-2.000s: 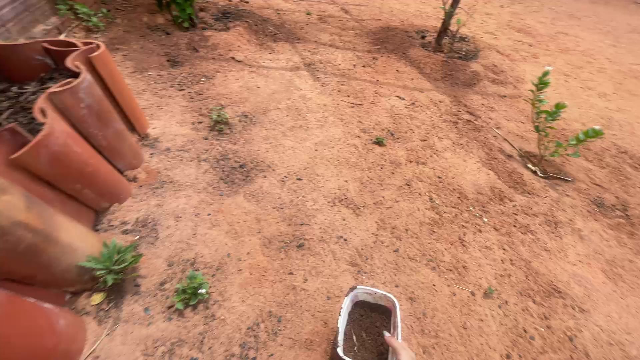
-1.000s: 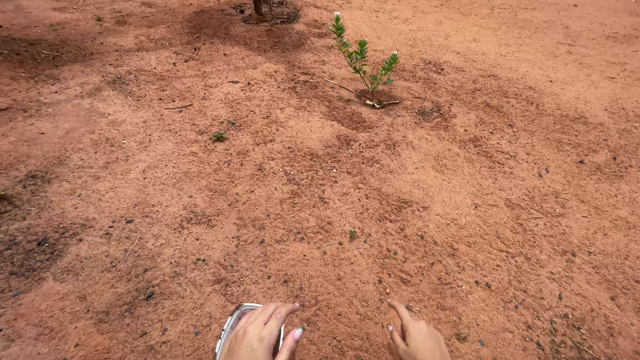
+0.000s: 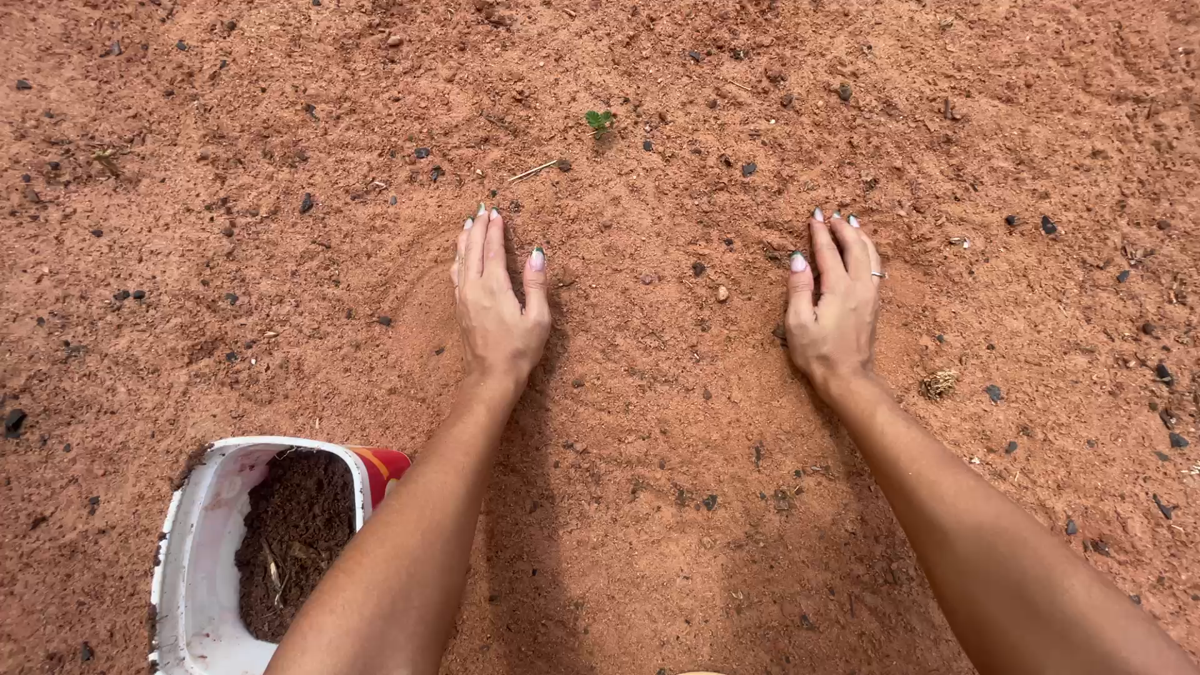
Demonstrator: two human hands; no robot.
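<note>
My left hand (image 3: 499, 305) rests on the reddish sandy soil (image 3: 647, 394), left of centre, with its thumb apart from the fingers and nothing in it. Level with it on the right, my right hand (image 3: 834, 305) touches the soil too, holding nothing; a thin ring is on one finger. Bare ground lies between the two hands. At the lower left stands a white plastic tub (image 3: 192, 562) with a red and orange outer side, partly hidden by my left forearm. Dark brown soil (image 3: 298, 530) with bits of dry plant matter is inside it.
A tiny green seedling (image 3: 598, 122) grows beyond the hands, near the top centre. Close to it lies a short dry straw (image 3: 532, 172). A small dry clump (image 3: 938, 383) is right of my right wrist, and dark pebbles are scattered over the ground.
My left hand, at the tub one second ago, is now on the soil away from it. My right hand has come down onto the ground. The view has moved closer to the soil.
</note>
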